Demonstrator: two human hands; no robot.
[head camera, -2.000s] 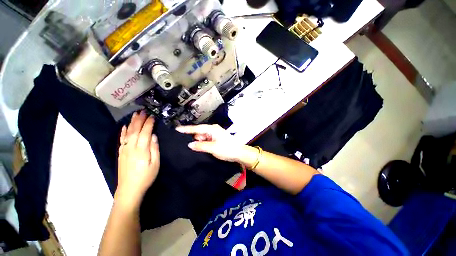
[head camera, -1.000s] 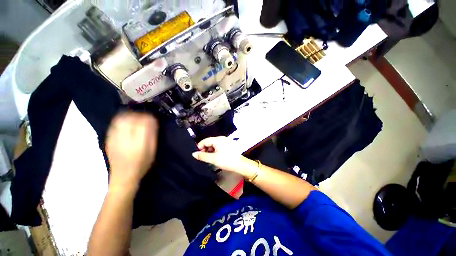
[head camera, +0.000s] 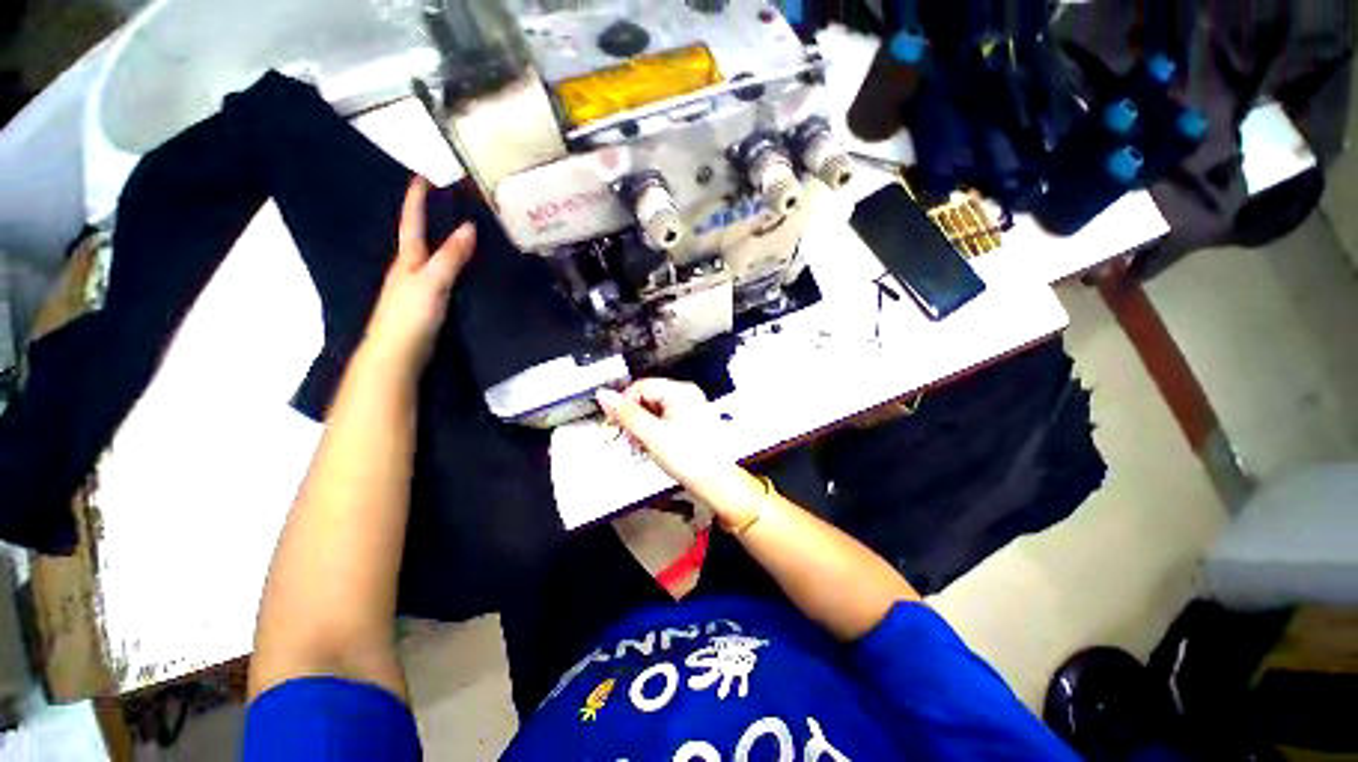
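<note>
The black cloth (head camera: 447, 514) lies on the table left of and in front of the off-white overlock machine (head camera: 551, 201), with long leg-like parts stretching left. My left hand (head camera: 425, 276) is on the cloth left of the machine head, with thumb and one finger spread; its other fingers are hidden. My right hand (head camera: 658, 424) is at the right end of the machine's pale front plate (head camera: 544, 390), with thumb and fingertip close together. Whether it pinches anything is unclear. The needle area (head camera: 611, 298) is dark and partly hidden.
A phone (head camera: 916, 250) lies right of the machine, beside brass-coloured pieces (head camera: 968, 223). Dark items with blue ends (head camera: 1120, 164) are at the table's far right. A dark ragged-edged bundle (head camera: 976, 462) hangs below the table's right edge. A thin dark tool (head camera: 882, 310) lies near the phone.
My left hand has moved up along the cloth, its fingers now spread. The cloth has shifted left, uncovering the front plate and table corner. The view has shifted, showing more of the blue-ended items.
</note>
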